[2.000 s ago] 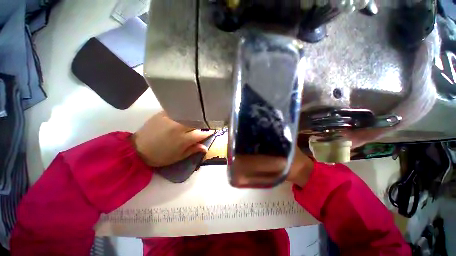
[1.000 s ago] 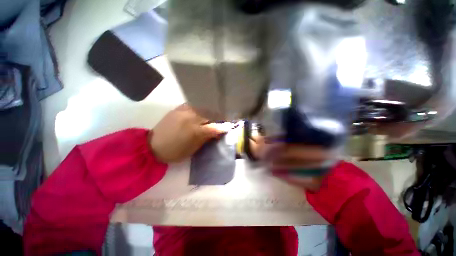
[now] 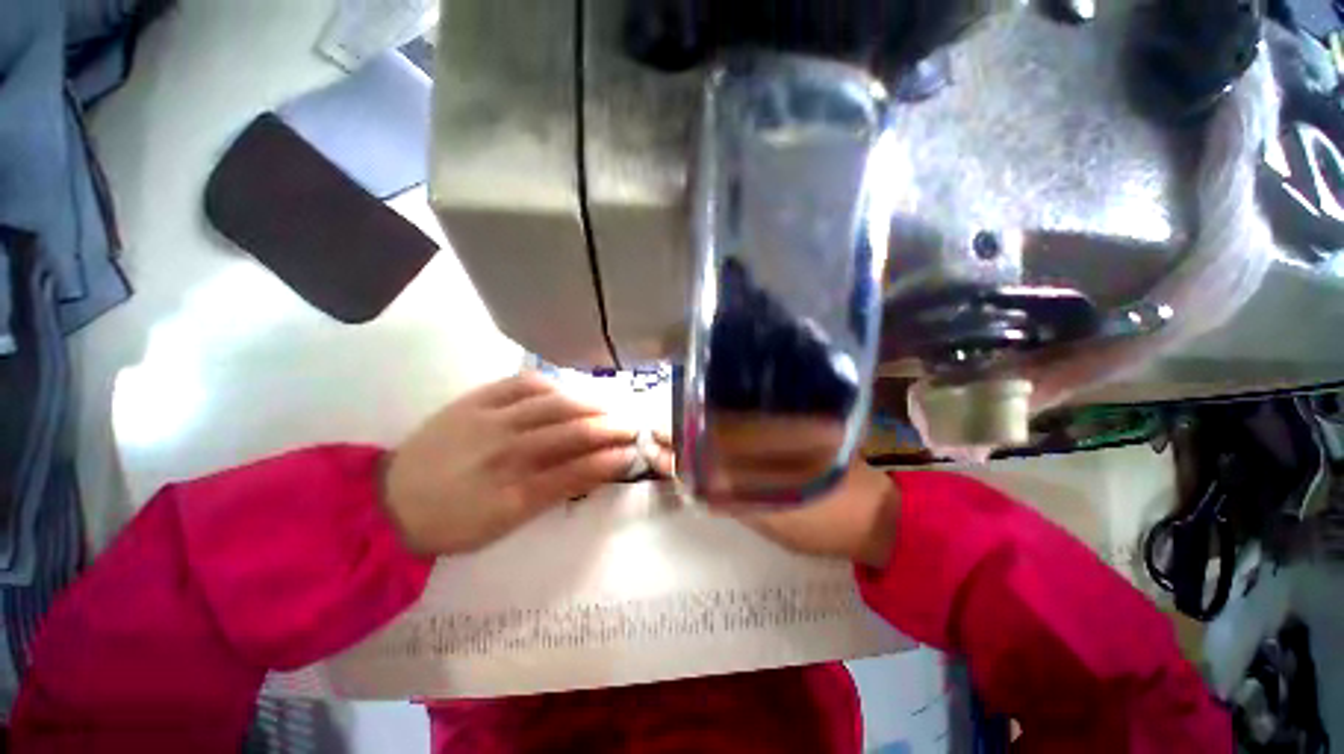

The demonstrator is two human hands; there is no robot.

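Observation:
My left hand (image 3: 509, 460) lies palm down on the table just left of the needle area, its fingers pointing right. A small pale bit shows at its fingertips; I cannot tell what it is. My right hand (image 3: 826, 516) comes in from the right, partly hidden behind the shiny chrome cover (image 3: 789, 265). The fingertips of both hands are close together below the cream-grey machine head (image 3: 516, 192). No fabric piece shows clearly in either hand. The needle is hidden. A dark piece with rounded corners (image 3: 317, 221) lies left of the head, beside a grey-blue piece (image 3: 369, 118).
Stacks of cut fabric (image 3: 37, 383) stand at the far left. The ruler scale (image 3: 634, 619) runs along the front table edge. A cream knob (image 3: 980, 413) sticks out under the head. Black-handled scissors (image 3: 1197, 560) are at the right. A pale thread bundle (image 3: 1231, 251) hangs over the head.
The grey piece seen under my left hand is no longer visible. My left hand has shifted down, with its fingers towards the needle area. My right hand shows more below the chrome cover than at first.

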